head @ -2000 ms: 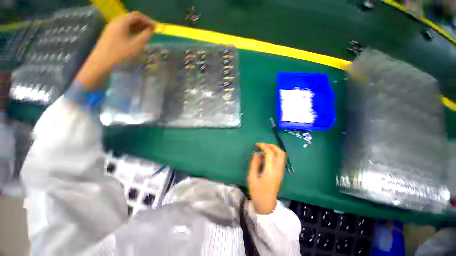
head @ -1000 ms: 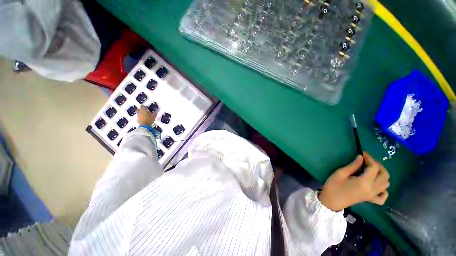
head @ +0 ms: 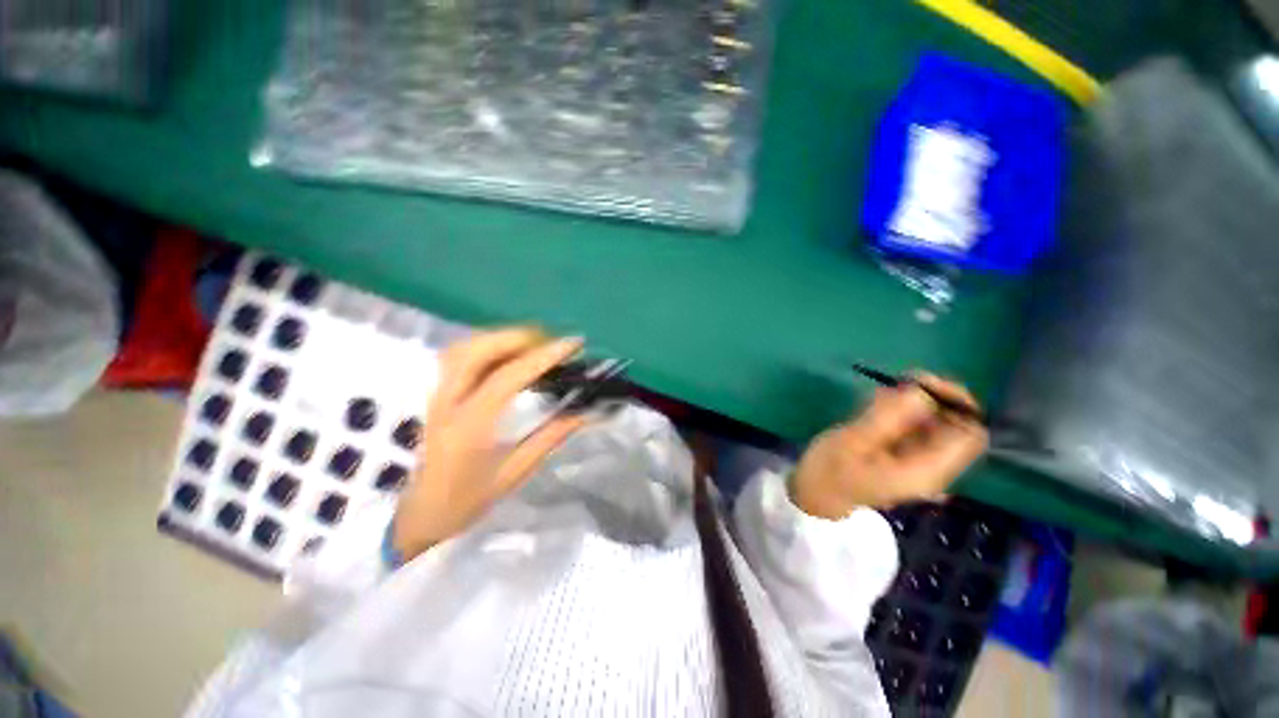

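Observation:
My left hand (head: pixel 477 428) is at the bench edge in front of the smock, blurred, with a dark housing (head: pixel 586 384) between its thumb and fingers. My right hand (head: pixel 898 449) is over the front edge of the green mat and holds dark tweezers (head: pixel 933 398), their fine end pointing left. The white tray (head: pixel 382 368) lies below the bench edge at left, with rows of black housings and some empty pockets. The clear blister tray (head: pixel 512 199) with small dark and gold parts lies on the mat, its far side cut off by the picture edge.
A blue bin (head: pixel 1039 183) with white fittings stands behind my right hand, with a few pieces (head: pixel 924 285) spilled beside it. Stacked clear trays (head: pixel 1150 309) rise at right. A black tray (head: pixel 937 589) sits below the right bench edge. A grey sleeve (head: pixel 49 309) shows at far left.
My left hand has moved from the white tray to the bench edge and now holds a housing. The tweezers in my right hand have turned from upright to pointing left. The view has turned.

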